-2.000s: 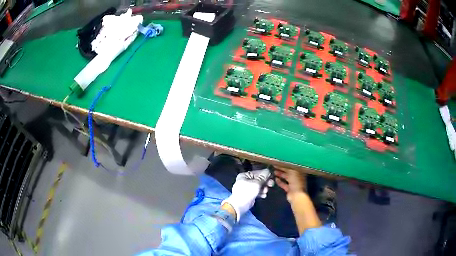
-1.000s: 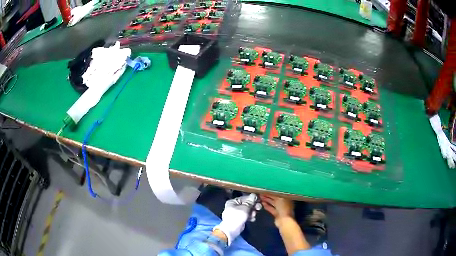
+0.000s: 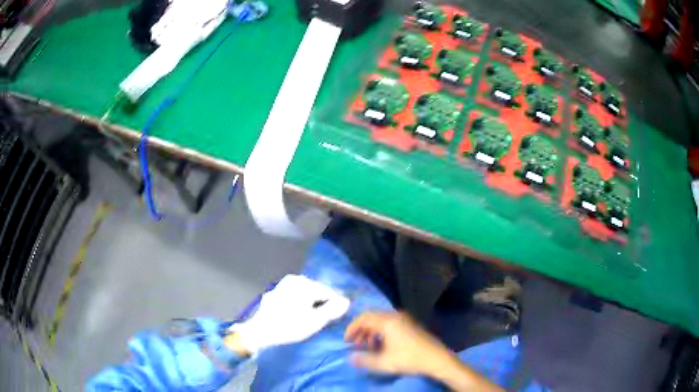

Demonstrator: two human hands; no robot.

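Note:
My left hand [image 3: 295,312], in a white glove, is low in the middle over my blue sleeve and lap, fingers curled. A small dark spot shows at its fingers; whether it is a held thing I cannot tell. My bare right hand [image 3: 395,344] is just right of it, not touching, blurred, with loosely bent fingers and nothing visible in it. Beyond the bench edge, a clear blister tray with red lining [image 3: 392,139] holds rows of green circuit boards [image 3: 490,138] with white labels. A white label strip [image 3: 287,115] hangs over the edge.
The strip runs from a black box [image 3: 341,11] at the top. A crumpled white cloth [image 3: 184,27] and a blue cord [image 3: 146,172] are on the left; the cord hangs over the edge of the green mat [image 3: 214,99]. Dark rack-like shelving [image 3: 27,222] stands far left.
My hands have come away from under the bench edge towards my body and moved apart. The left has shifted leftwards. The view has tilted downwards, so the bench sits higher.

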